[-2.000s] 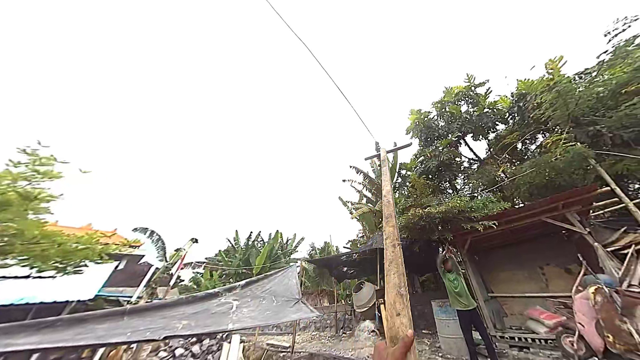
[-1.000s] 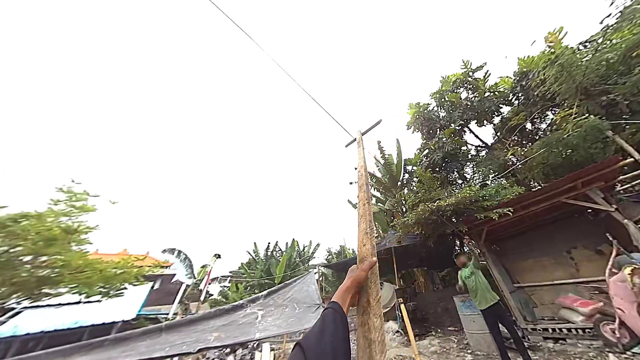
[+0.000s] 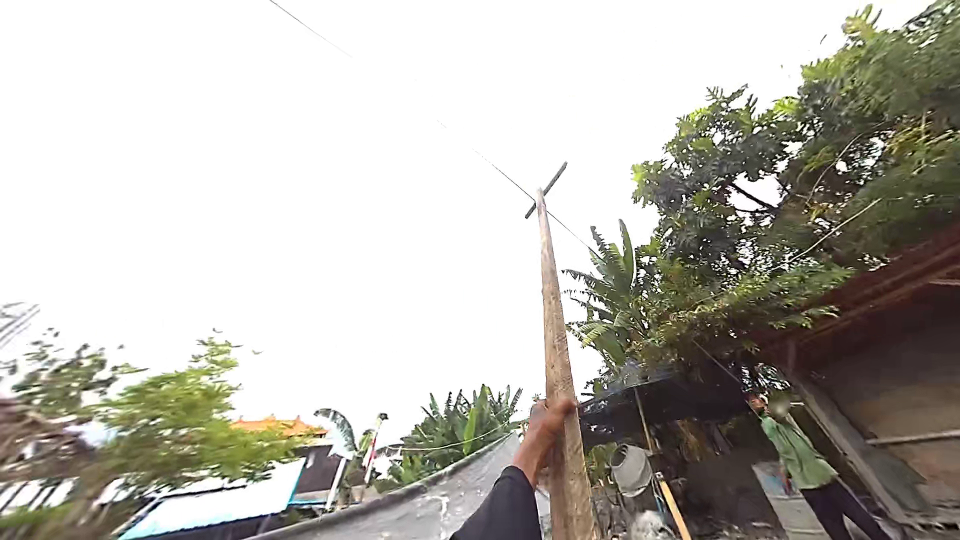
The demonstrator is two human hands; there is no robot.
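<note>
A long wooden pole [image 3: 557, 345] rises from the bottom of the head view, slightly right of the middle. Near its top sits a short dark crosspiece [image 3: 556, 180], and a thin wire [image 3: 504, 174] runs past it; whether they touch cannot be told. My left hand [image 3: 551, 416], at the end of a dark sleeve, is closed around the lower part of the pole from the left. The pole leans slightly left toward its top, and its foot is out of frame. My right hand is not in view.
A person in a green shirt [image 3: 802, 454] stands at the lower right beside a shed [image 3: 885, 420]. A grey tarpaulin [image 3: 420, 506] stretches across the lower left. Behind the pole are a cement mixer [image 3: 631, 470], a yellowish post [image 3: 673, 508] and leafy trees [image 3: 750, 210].
My left hand and sleeve now show plainly on the pole; two seconds ago only fingers showed at the bottom edge. The crosspiece has turned from nearly level to steeply slanted. The view has shifted.
</note>
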